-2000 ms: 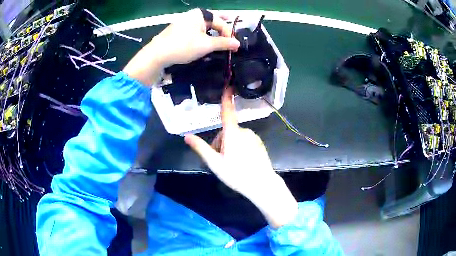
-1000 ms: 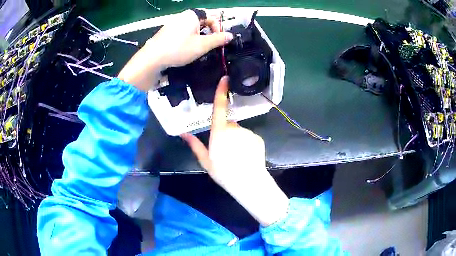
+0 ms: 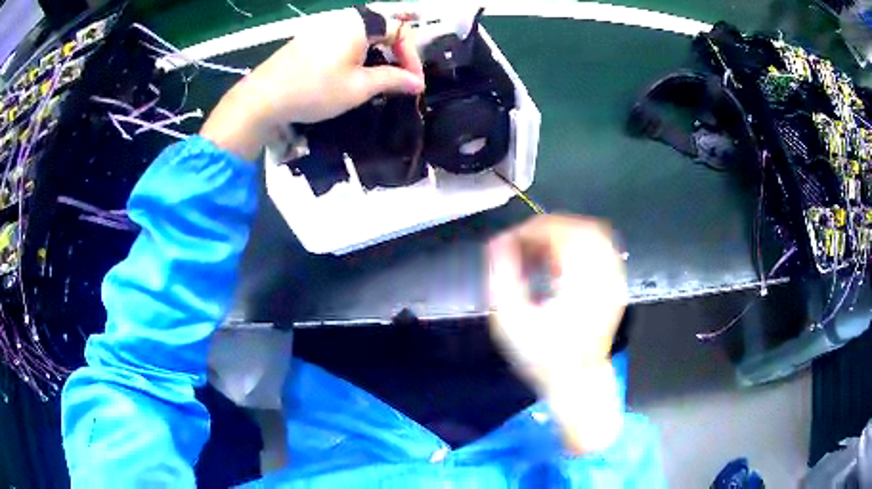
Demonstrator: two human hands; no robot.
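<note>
The white housing (image 3: pixel 335 227) lies open on the dark green mat, slightly tilted in view. A black inner module (image 3: pixel 387 143) fills it, with a round black part (image 3: pixel 468 137) at its right side. My left hand (image 3: pixel 330 81), with a black band on its fingers, reaches over the housing's upper left; its thumb and fingertips pinch a thin reddish wire harness (image 3: pixel 402 40). My right hand (image 3: pixel 557 287) is blurred in front of the housing's lower right, over the thin yellow and dark wires (image 3: pixel 521 196); whether it grips them cannot be told.
Board racks stand at the left (image 3: pixel 57 162) and right (image 3: pixel 813 153), with pale lead wires (image 3: pixel 143 119) sticking out. A curved black looped part (image 3: pixel 684 115) lies on the mat at right. The bench's metal front edge (image 3: pixel 335 321) runs below the housing.
My right hand has left the middle of the housing and moved right and towards me, to the loose wires. The housing has shifted slightly left. My left hand stays at the harness.
</note>
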